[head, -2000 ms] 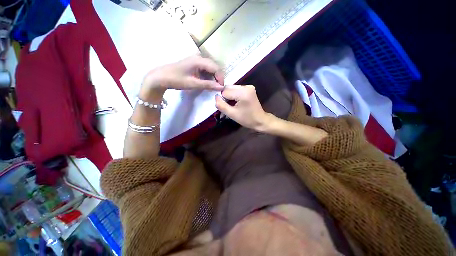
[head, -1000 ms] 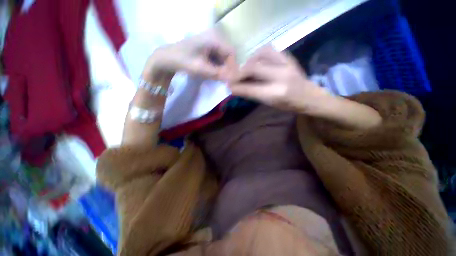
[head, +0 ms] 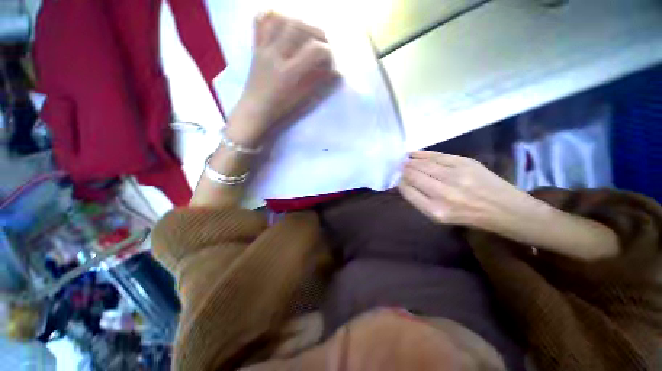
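A white fabric piece (head: 327, 145) lies over the front edge of the pale machine table, with a strip of red fabric (head: 305, 202) showing under its lower edge. My right hand (head: 443, 187) pinches the white piece's right corner between thumb and fingers. My left hand (head: 292, 69), with bracelets at the wrist, is bent over the white piece near its upper left. It is blurred, and its fingertips are hidden, so I cannot tell whether it grips the cloth.
A large red garment (head: 109, 94) lies on the table at the left, with a red strip beside it. White and red pieces (head: 570, 158) hang at the right near a blue basket (head: 639, 130). Cluttered supplies are at the lower left. The pale table (head: 508, 65) spans the top right.
My hands, together before, are now apart: the left up and leftward, the right down and rightward. The white piece is now spread out between them. The view has shifted.
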